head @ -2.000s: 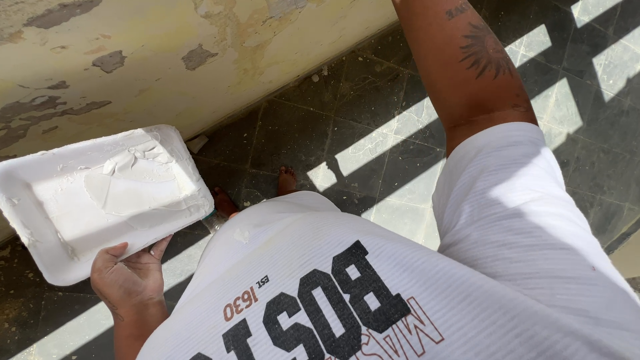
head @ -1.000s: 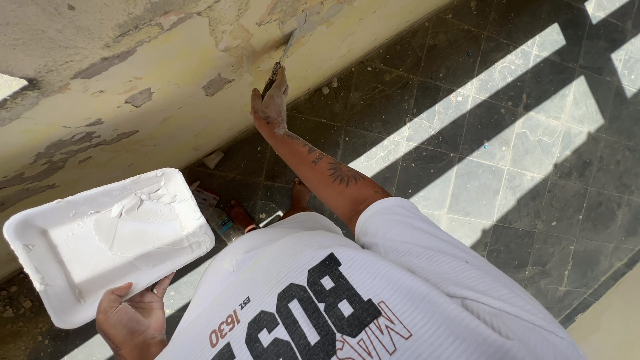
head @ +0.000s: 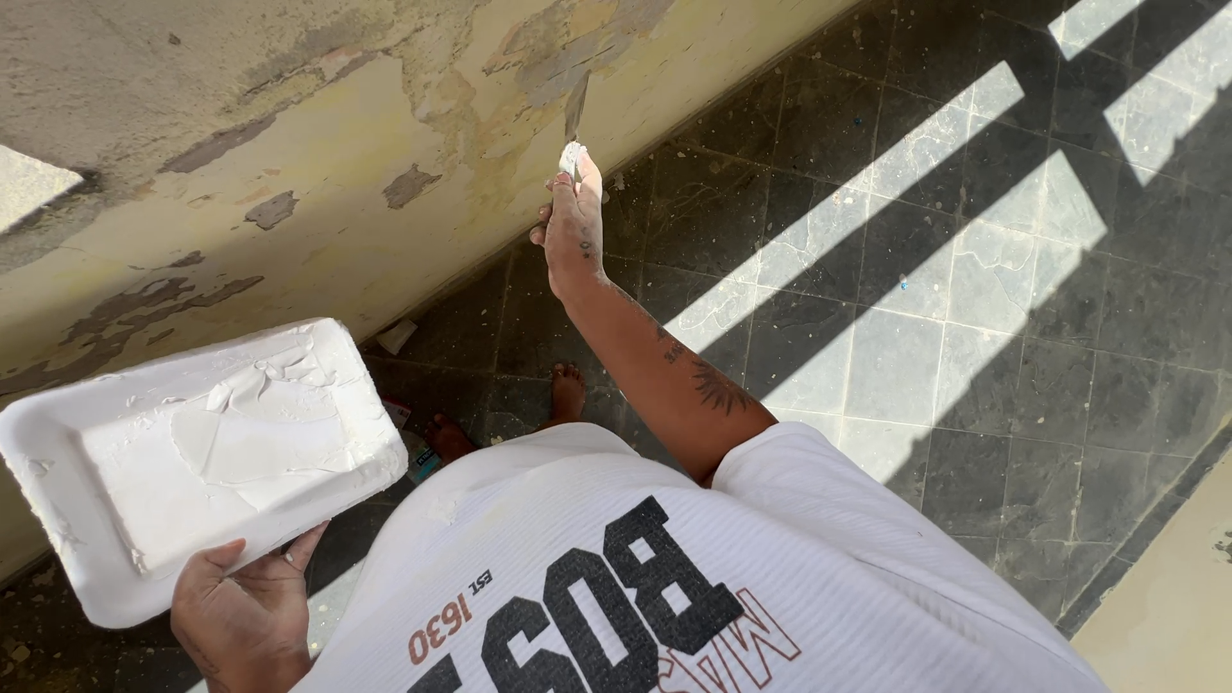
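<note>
My left hand (head: 245, 602) grips the near rim of a white foam tray (head: 72, 539), thumb on the edge and fingers beneath. White filler paste (head: 269, 423) lies spread and ridged inside the tray. My right hand (head: 576, 207) is stretched out to the wall and closed around the handle of a putty knife (head: 577, 111). The knife's metal blade points up the view, at the patchy wall surface; whether it touches cannot be told. White paste coats the handle end and my fingers.
The yellowish wall (head: 318, 260) has peeling paint and bare grey patches. Dark floor tiles (head: 818, 327) with bright sun stripes lie to the right. My bare feet (head: 568, 390) stand near the wall's foot, close to a small packet (head: 422, 466) and a pale scrap (head: 397, 336).
My right arm, with its hand out of view two seconds ago, came in to the wall. Since one second ago the putty knife has turned more upright in the view. My left hand still holds the tray.
</note>
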